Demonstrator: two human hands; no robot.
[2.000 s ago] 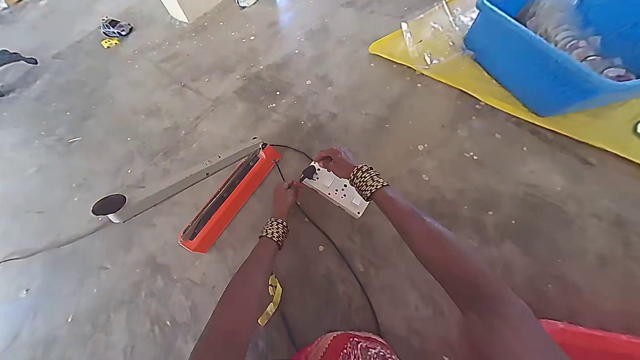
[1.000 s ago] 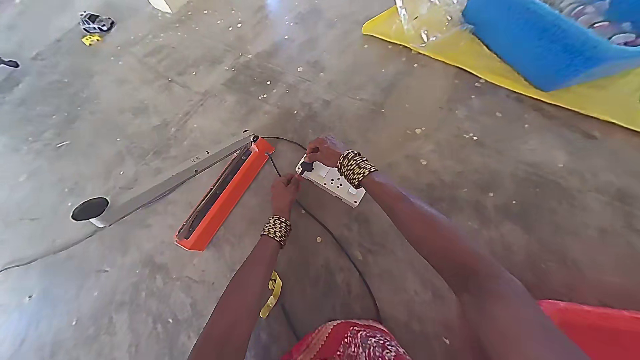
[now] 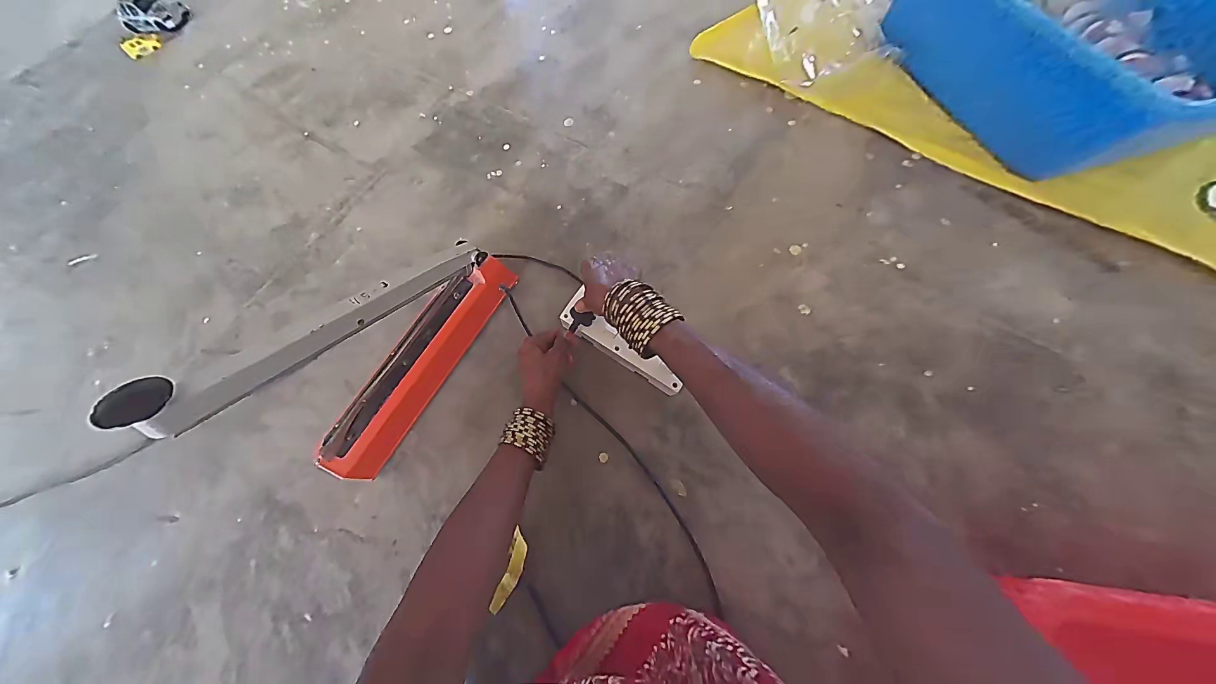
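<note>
My right hand is at the upper end of a white power strip, its fingers by a black plug; whether they grip the strip or the plug is not plain. Just left of the strip, my left hand has its fingertips closed on a thin black cord that comes from the sealer's end. The orange-red impulse sealer lies on the floor to the left. Its grey lever arm is swung out from the base and ends in a round black pad.
At the upper right a blue tub with items inside stands on a yellow mat, beside clear plastic bags. A red container is at lower right. Cable runs across the floor. A yellow strip lies near my left forearm.
The power strip's face is turned more away from view, and its sockets show less. My right hand has shifted over its upper end. The left hand stays beside it.
</note>
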